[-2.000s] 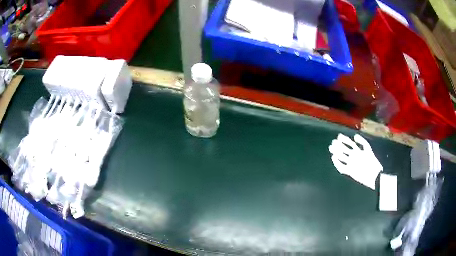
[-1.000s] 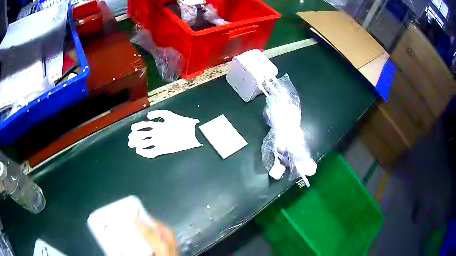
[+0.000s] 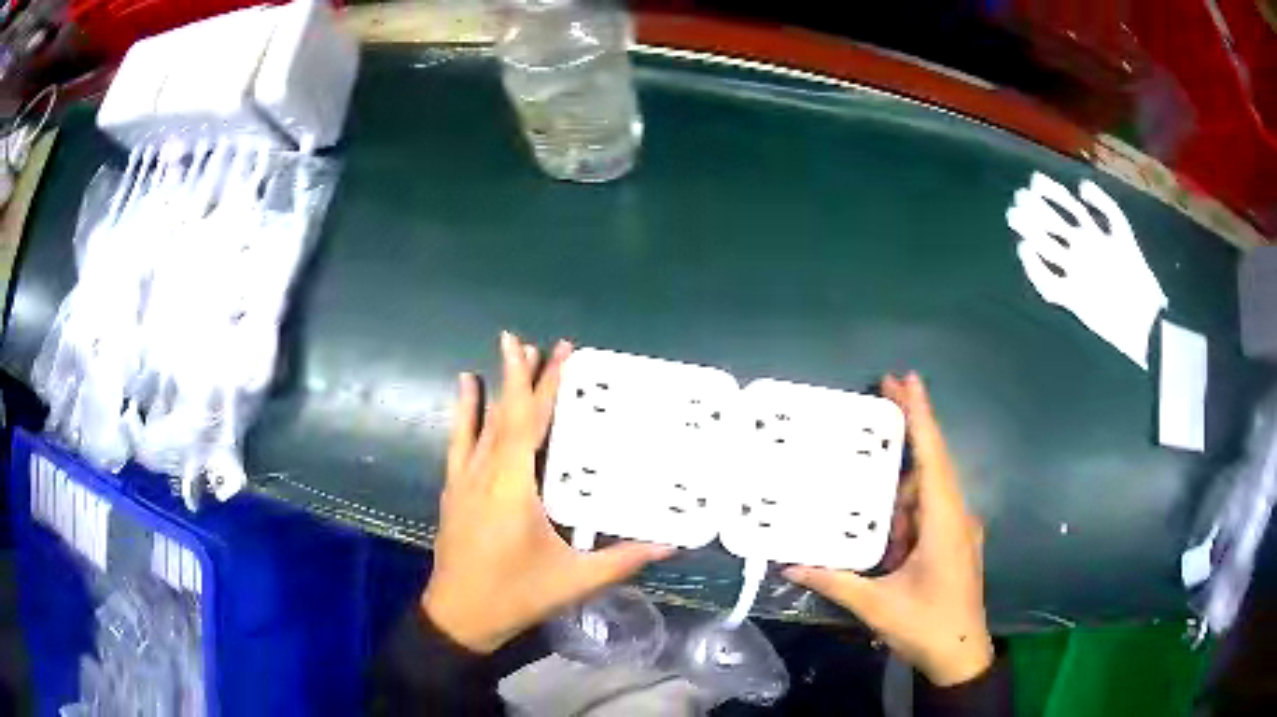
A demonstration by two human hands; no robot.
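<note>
Two white power strips are held side by side, edges touching, outlet faces up, over the front of the dark green bench. My left hand (image 3: 497, 511) grips the left strip (image 3: 637, 446) by its left side and lower edge. My right hand (image 3: 931, 546) grips the right strip (image 3: 817, 474) by its right side and lower edge. A cord leaves the lower edge of each strip, with clear plastic bags (image 3: 616, 626) hanging below. The fingers under the strips are partly hidden.
More strips (image 3: 210, 70) with bagged cords (image 3: 175, 301) lie at left. A clear bottle (image 3: 571, 98) stands at the back. A white glove (image 3: 1088, 263) and white card (image 3: 1182, 385) lie at right. A filled blue tote (image 3: 210, 588) is front left, a green crate (image 3: 1120, 675) front right.
The view has swung back left from the right end of the bench. Both hands now hold two strips together; a second ago one blurred hand was visible at a single white strip.
</note>
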